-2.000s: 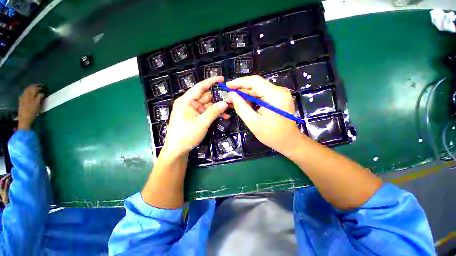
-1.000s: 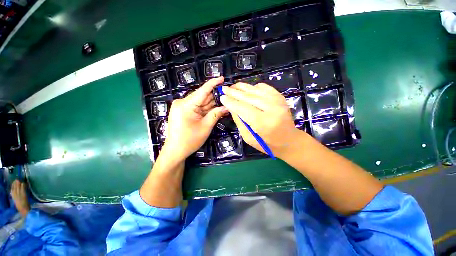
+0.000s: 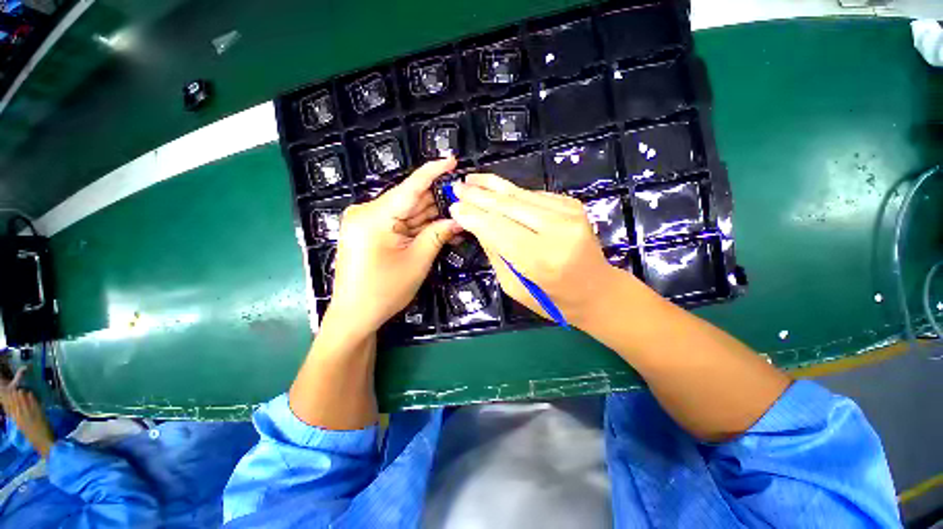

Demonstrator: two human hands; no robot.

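Observation:
My left hand [image 3: 388, 248] holds a small black module [image 3: 445, 196] between thumb and fingers, over the middle of the black blister tray [image 3: 651, 88]. My right hand [image 3: 543, 243] grips a thin blue pen-like tool [image 3: 533, 287], its tip at the module. The fingers hide most of the module. Square modules sit in the tray's left pockets, such as one module [image 3: 507, 122] in the upper middle. Right-hand pockets hold no modules; some show small white specks [image 3: 646, 153].
The tray lies on the green bench [image 3: 176, 269], its top side over a white rail [image 3: 155, 165]. Beyond the rail, a loose black module [image 3: 196, 94] lies on green belt. A black box [image 3: 25, 289] stands at left, another person's hand [image 3: 26, 408] below it. Clear tubing [image 3: 898, 248] lies at right.
The tray has shifted slightly. My right hand has tilted the blue tool more steeply. The loose module on the belt has moved right and up. The other person's arm has moved down at the left edge.

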